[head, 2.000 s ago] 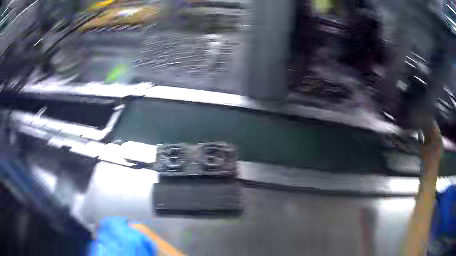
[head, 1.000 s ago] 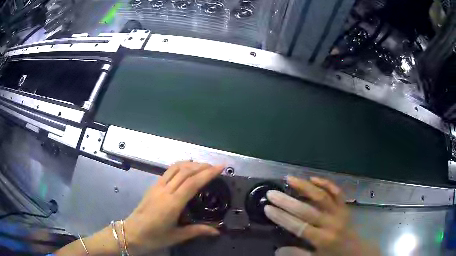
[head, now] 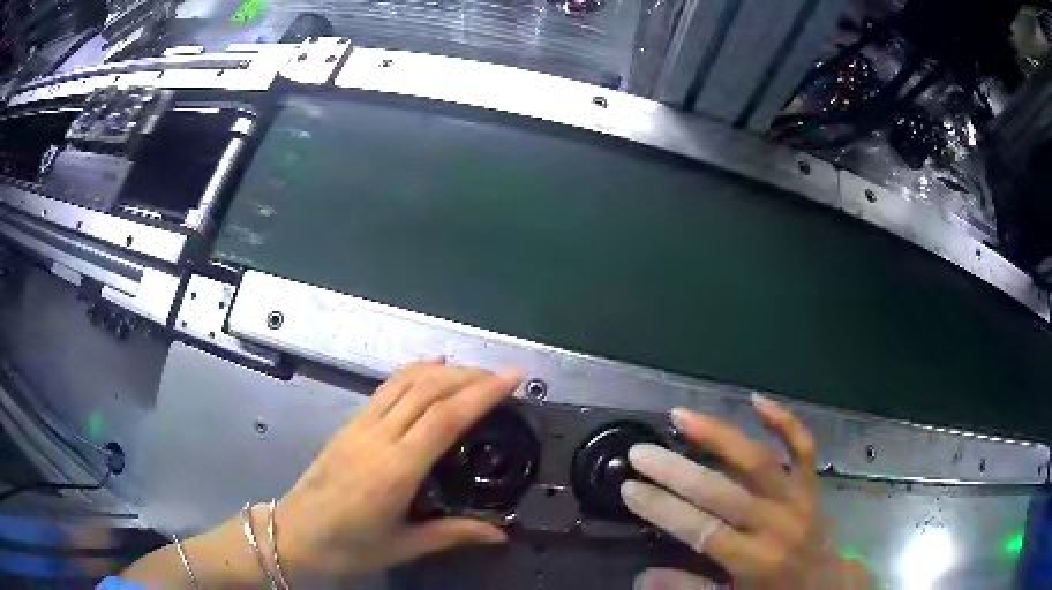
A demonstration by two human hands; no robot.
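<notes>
Two round glossy black speaker drivers sit side by side in a dark carrier at the lower middle: the left one (head: 489, 459) and the right one (head: 602, 466). My left hand (head: 387, 473) grips the carrier's (head: 556, 512) left end, fingers along its far edge and thumb along the near side, around the left driver. My right hand (head: 738, 496) has its pale-covered fingertips on the right driver, its other fingers spread beyond it. Whether it grips anything is unclear. Its lower part is cut off by the bottom edge.
The green belt (head: 519, 242) runs behind the carrier, past a silver rail (head: 369, 340). A blurred carrier (head: 113, 120) is on the black infeed conveyor (head: 179, 161) at left. A grey upright (head: 721, 58) stands behind the belt. A black cable lies at lower left.
Since the blurred earliest frame, both hands have come onto the carrier. Over the last second they stay nearly in place, and another carrier has appeared on the infeed conveyor. The view has shifted slightly.
</notes>
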